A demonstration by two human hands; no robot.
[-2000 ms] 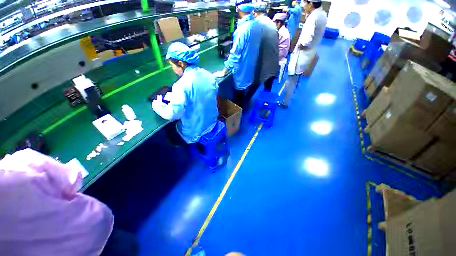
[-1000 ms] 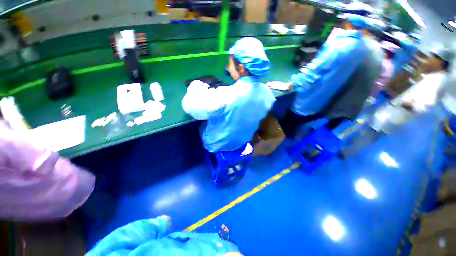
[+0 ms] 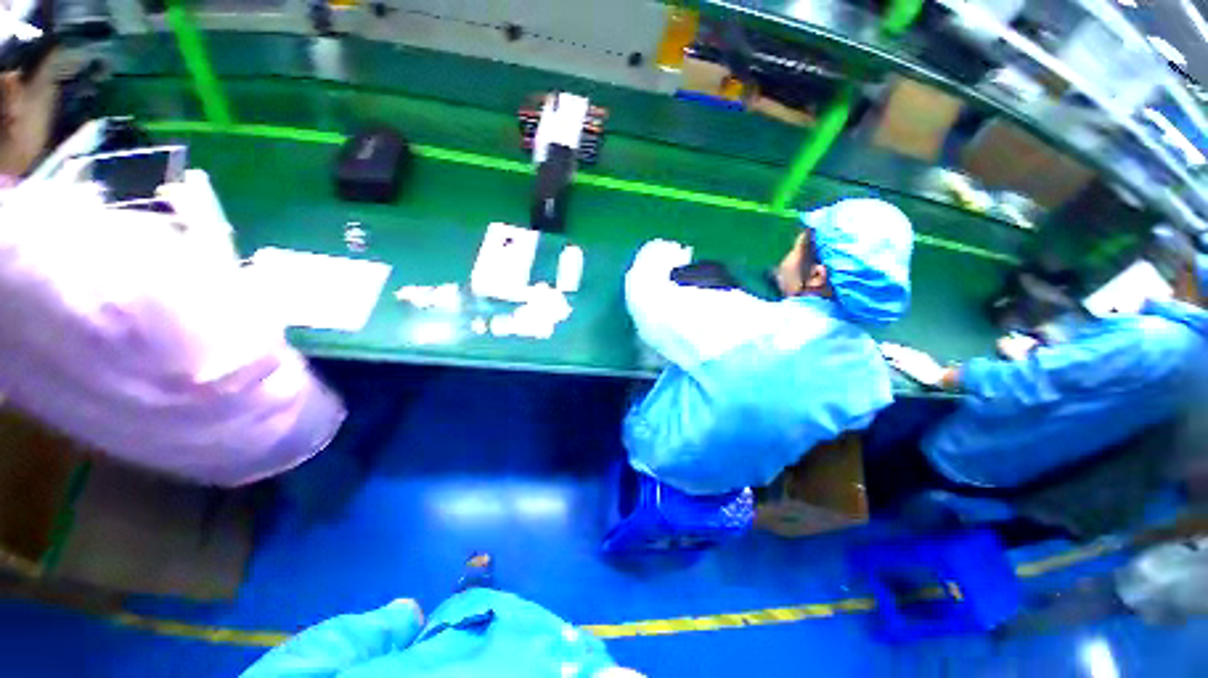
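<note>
My teal sleeves and smock show at the bottom edge. A small blurred tip at the left sleeve's end may be part of my left hand (image 3: 404, 608); its fingers cannot be made out. My right hand is not visible. Ahead, the green bench (image 3: 437, 239) bears a white box (image 3: 506, 261), small white pieces (image 3: 533, 313), a flat white sheet (image 3: 325, 288) and a black case (image 3: 371, 166). A seated worker in blue (image 3: 768, 384) bends over a dark item (image 3: 705, 276).
A person in pink (image 3: 146, 331) is close at the left, beside brown cartons (image 3: 159, 523). A blue stool (image 3: 934, 583) and an open carton (image 3: 821, 484) stand right of the seated worker. Another worker in blue (image 3: 1080, 397) leans at the bench. A yellow line (image 3: 729, 619) crosses the floor.
The view has swung left from the aisle to face the bench. The seated worker now appears further right, and the stacked cartons have left the picture. My sleeves have come into view at the bottom.
</note>
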